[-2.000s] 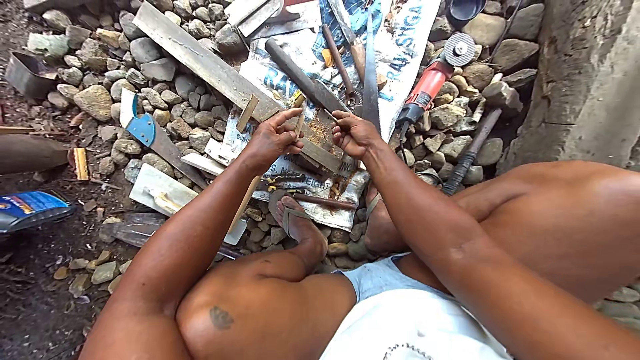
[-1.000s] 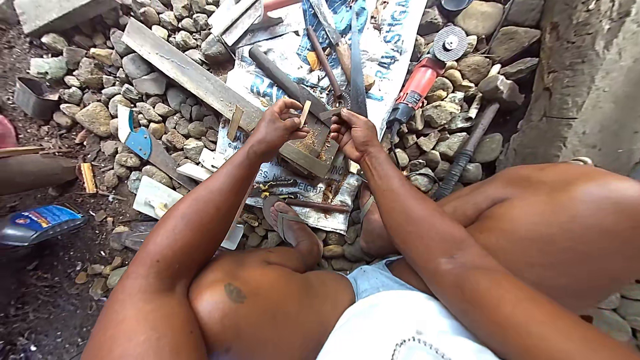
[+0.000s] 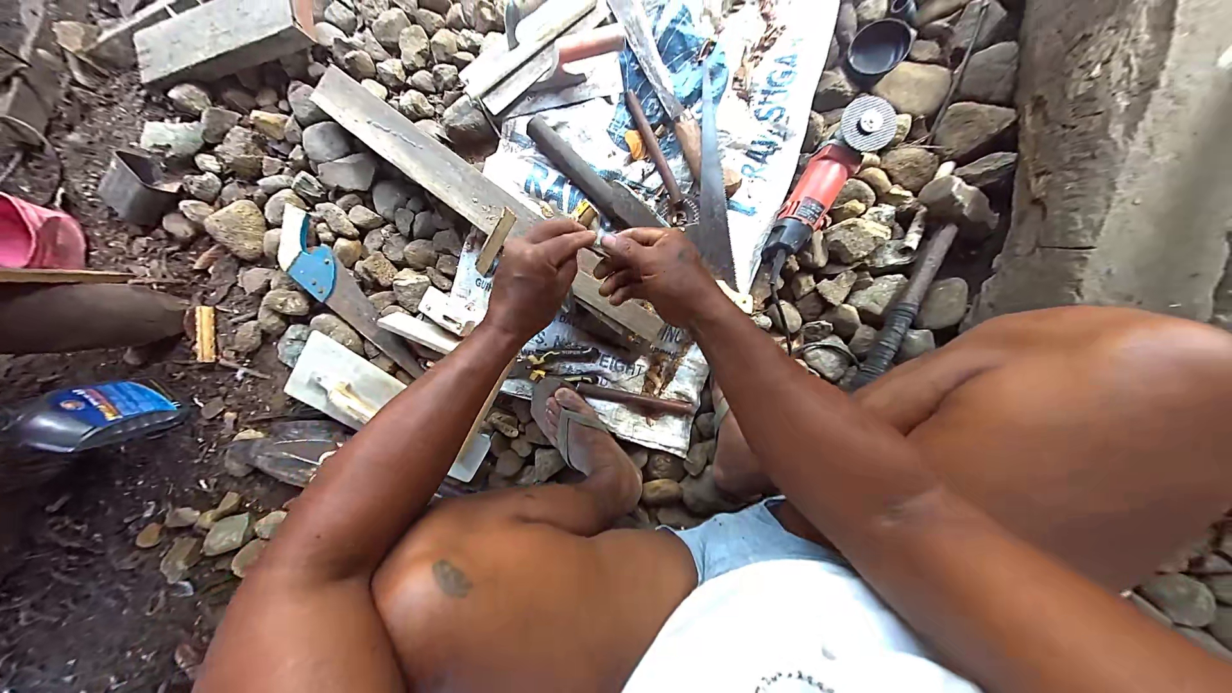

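My left hand [image 3: 534, 274] and my right hand [image 3: 659, 269] meet at the fingertips above a wooden plank [image 3: 423, 149]. Between them is a small pale object [image 3: 603, 237], mostly covered by the fingers, too small to identify. Beneath and beyond the hands, a printed woven sack [image 3: 770, 125] lies on the stones. On it rest a dark flat metal blade [image 3: 587, 173], a rusty metal rod [image 3: 652, 144] and a saw blade [image 3: 713, 183]. A small wood strip [image 3: 496, 240] stands beside my left hand.
A red angle grinder [image 3: 818, 188] lies on stones at the right, near a dark-handled bar [image 3: 900, 313]. At the left are a blue-handled handsaw [image 3: 322, 274], a plastering float [image 3: 344, 380], a plastic bottle [image 3: 96, 414] and a pink container [image 3: 38, 231]. A concrete block [image 3: 221, 38] lies at upper left.
My two hands, apart in the earlier frames, have come together at the fingertips. The thin wooden piece seen at my left fingers a second ago no longer shows there.
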